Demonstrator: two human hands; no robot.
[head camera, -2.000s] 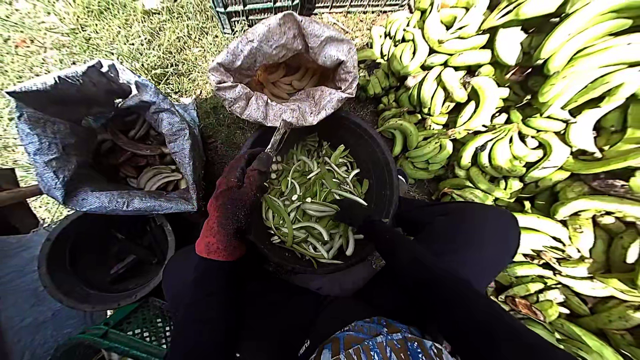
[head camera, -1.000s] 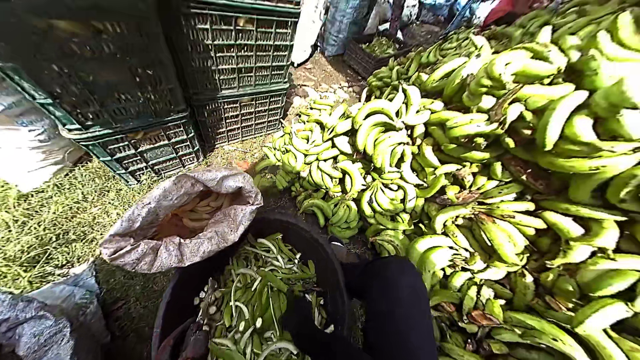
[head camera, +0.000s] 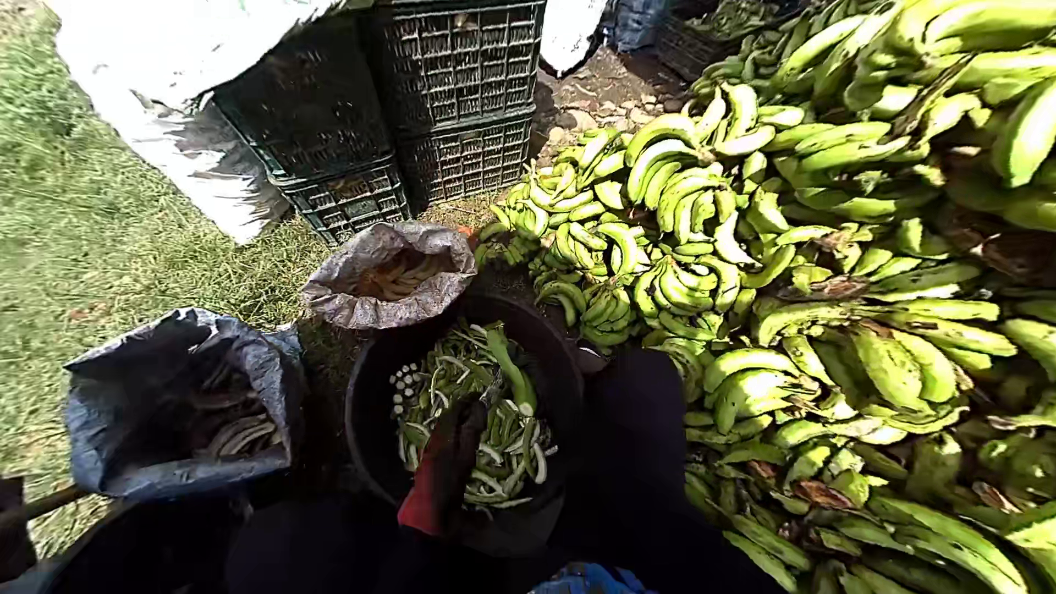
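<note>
My left hand (head camera: 454, 450), in a dark glove with a red cuff, reaches into a round black tub (head camera: 363, 445). Its fingers are in shadow over a heap of green banana peels (head camera: 503, 462); whether they grip anything cannot be told. A green banana (head camera: 513, 371) lies on the heap just beyond the fingertips. Pale cut ends (head camera: 404, 384) gather at the tub's left side. My right hand cannot be made out against the dark clothing and shadow. A whitish woven sack (head camera: 342, 309) with peeled bananas (head camera: 404, 276) stands against the tub's far rim.
At the left is a blue-grey sack (head camera: 99, 412) holding peeled pieces (head camera: 243, 433). Stacked green plastic crates (head camera: 462, 66) stand behind, beside a large white sack (head camera: 190, 49). A big heap of green bananas (head camera: 759, 379) fills the right side. A dark tub is partly visible at bottom left.
The view has swung about. A green banana now lies across the peels in the tub, where none stood out earlier. The knife seen in my left hand two seconds ago is no longer discernible.
</note>
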